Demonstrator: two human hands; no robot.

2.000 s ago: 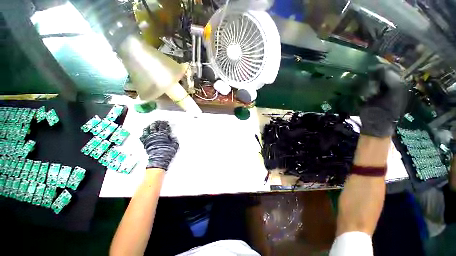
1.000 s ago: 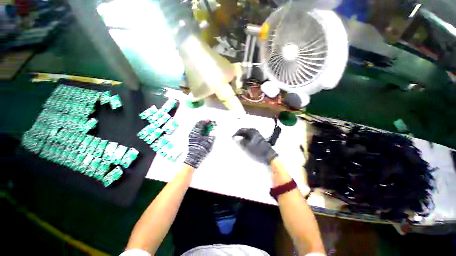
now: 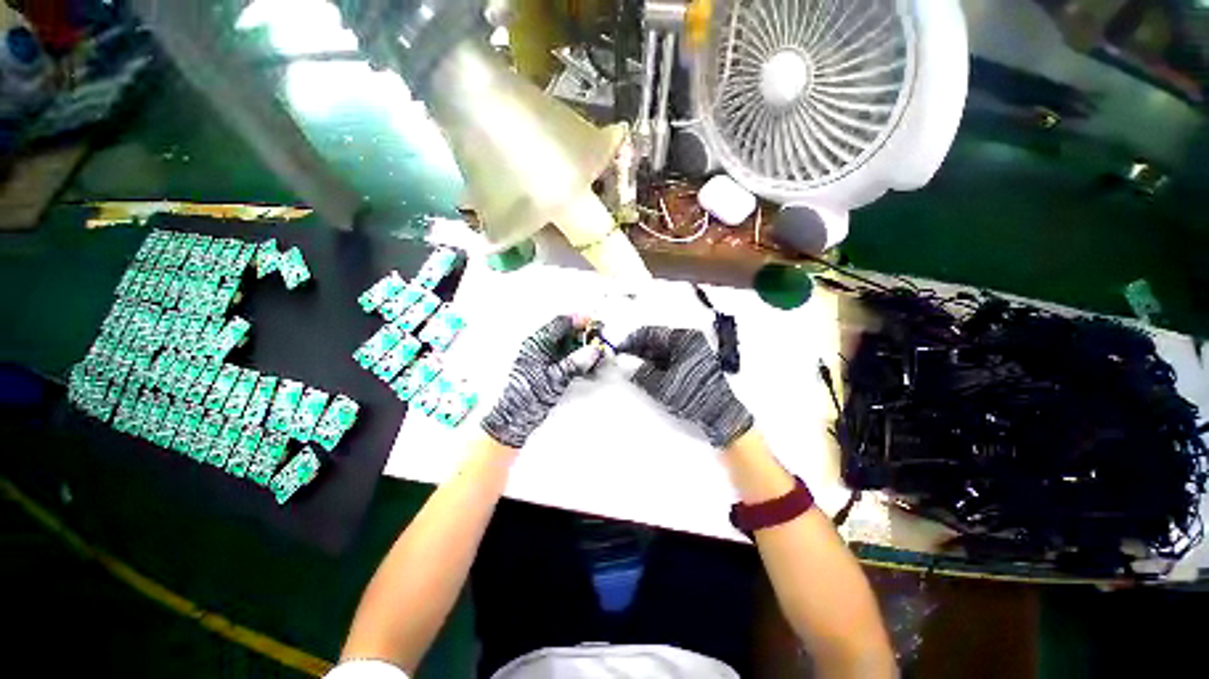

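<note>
My left hand (image 3: 533,382), in a striped grey knit glove, pinches a small circuit board (image 3: 585,332), mostly hidden by the fingers. My right hand (image 3: 690,382), gloved alike, meets it with the fingertips closed at a thin dark wire end. A black lead wire (image 3: 727,341) with a thicker plug part shows just behind the right hand, over the white sheet (image 3: 597,458). Both hands are close together under the pale nozzle of the cream fume hood (image 3: 524,146). Whether wire and board are joined is too small to tell.
Rows of green boards (image 3: 172,338) lie on a black mat (image 3: 325,511) at left, with a looser group (image 3: 414,332) by the sheet's edge. A black wire pile (image 3: 1021,425) lies at right. A white fan (image 3: 835,93) and green discs (image 3: 784,285) stand behind.
My right hand has come from the far right to the sheet with a black wire, then moved left to meet my left hand. The left hand has taken a board. The view has shifted.
</note>
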